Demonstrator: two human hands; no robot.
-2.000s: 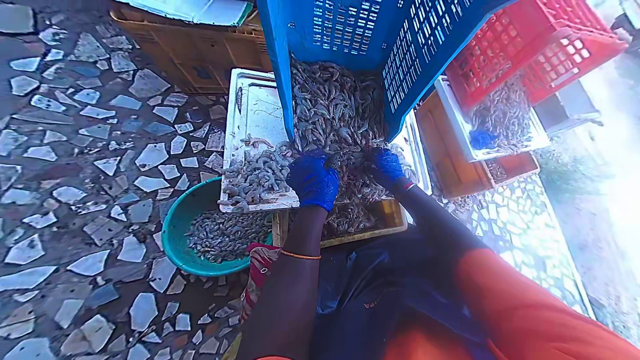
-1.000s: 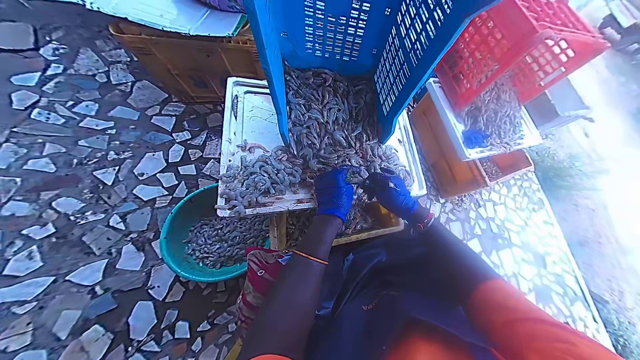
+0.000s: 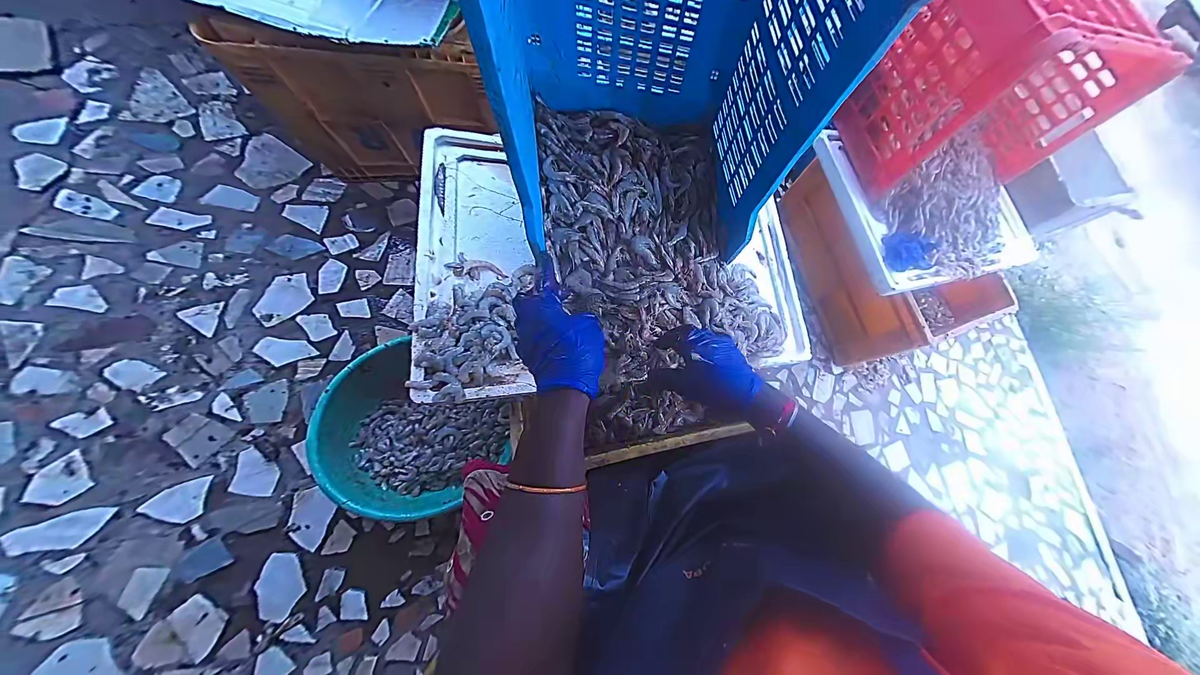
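A blue plastic crate (image 3: 628, 47), tipped with its open side towards me, holds a heap of grey shrimp (image 3: 637, 206) that spreads onto a white tray (image 3: 469, 187). My left hand (image 3: 561, 345), in a blue glove, is at the lower left edge of the crate, beside a small pile of shrimp (image 3: 473, 328); whether its fingers grip anything is hidden. My right hand (image 3: 717, 370), also gloved, reaches with bent fingers over the shrimp at the tray's near side. Below lie more shrimp in a yellow-edged container (image 3: 670, 445). A green basin (image 3: 328, 459) of shrimp stands at lower left.
An orange-brown crate (image 3: 347, 98) stands at upper left. At the right, a red crate (image 3: 937, 84) rests over another white tray (image 3: 858, 225) with shrimp and a blue-gloved hand of another person (image 3: 907, 251), above an orange crate (image 3: 834, 281). The floor (image 3: 187, 375) is stone mosaic.
My hands, close together over the shrimp one second ago, have moved apart. My left hand has gone up and left to the crate's edge.
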